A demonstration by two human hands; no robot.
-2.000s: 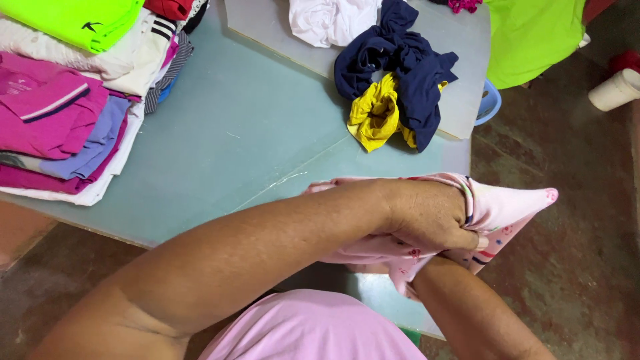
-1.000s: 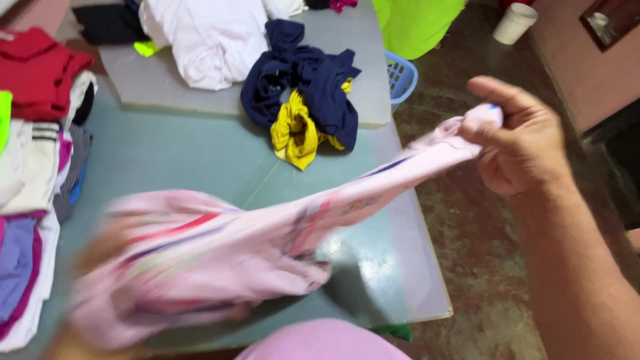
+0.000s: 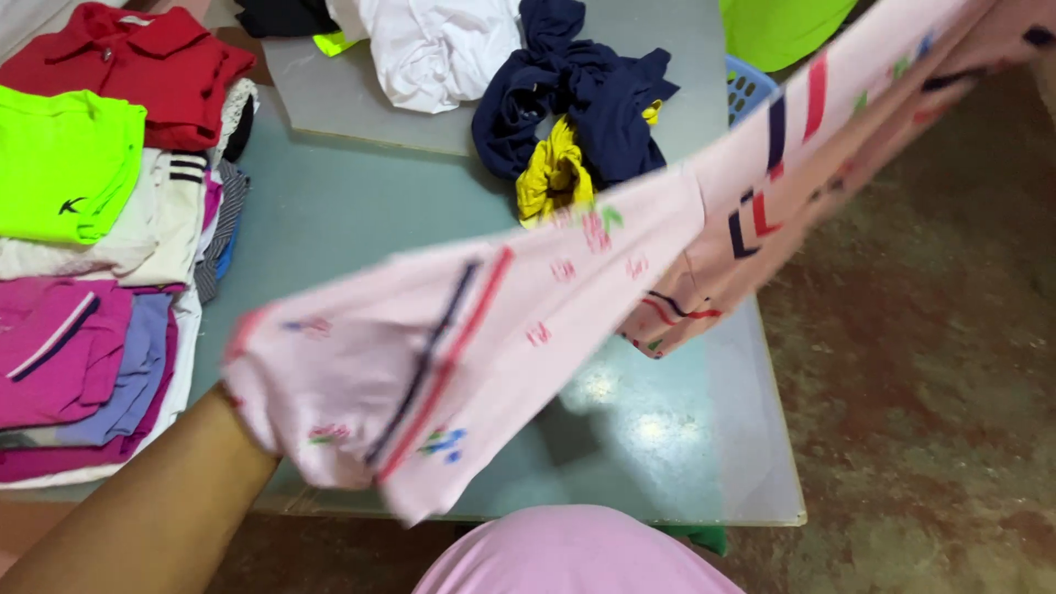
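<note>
A pale pink garment (image 3: 536,330) with navy and red stripes and small printed motifs is stretched diagonally over the table (image 3: 346,214), from lower left to the upper right edge of view. My left forearm enters at the lower left and runs into the garment's end; the cloth covers that hand, so its fingers are hidden. My right hand is outside the view; the cloth rises past the top right edge. Behind the garment lie a crumpled navy garment (image 3: 619,107) and a yellow one (image 3: 553,177).
Folded clothes stand in stacks at left, with a red collared shirt (image 3: 140,74), a neon green garment (image 3: 66,165) and a magenta shirt (image 3: 58,355). White cloth (image 3: 445,49) lies at the back. A blue plastic basket (image 3: 747,87) stands beyond the table's right side.
The pink garment, bunched around my hands two seconds ago, is now stretched out across the view. My right hand, visible at its upper end one second ago, has left the view.
</note>
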